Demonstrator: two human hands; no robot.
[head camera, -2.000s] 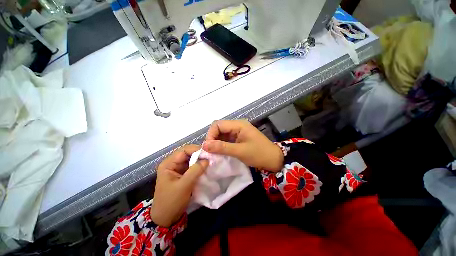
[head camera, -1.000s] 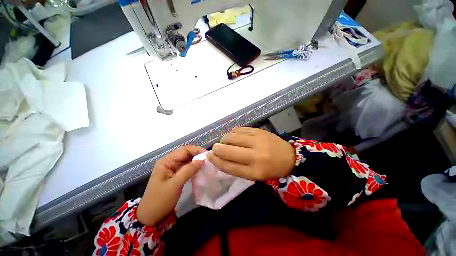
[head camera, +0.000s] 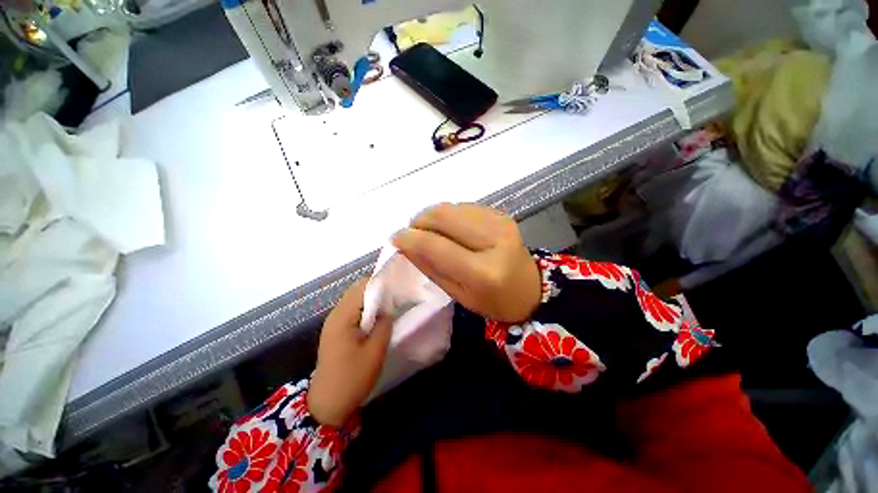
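A small white fabric piece (head camera: 421, 327) is held above my lap, just off the table's front edge. My left hand (head camera: 351, 353) grips its left side, with the fingers partly hidden by the cloth. My right hand (head camera: 478, 258) pinches its top corner, the fingertips closed together. The fabric hangs in folds between and below the hands, with an opening towards me.
The sewing machine (head camera: 549, 43) stands behind the white table (head camera: 221, 221). A phone (head camera: 443, 83), blue-handled snips (head camera: 554, 101) and dark-looped scissors (head camera: 361, 77) lie near it. White garment pieces (head camera: 72, 217) are piled at left. Bags and cloth (head camera: 780, 106) are at right.
My right hand has moved up, its fingers at the fabric's top corner. My left hand has shifted right and down the left side. The fabric is stretched taller and its opening shows more.
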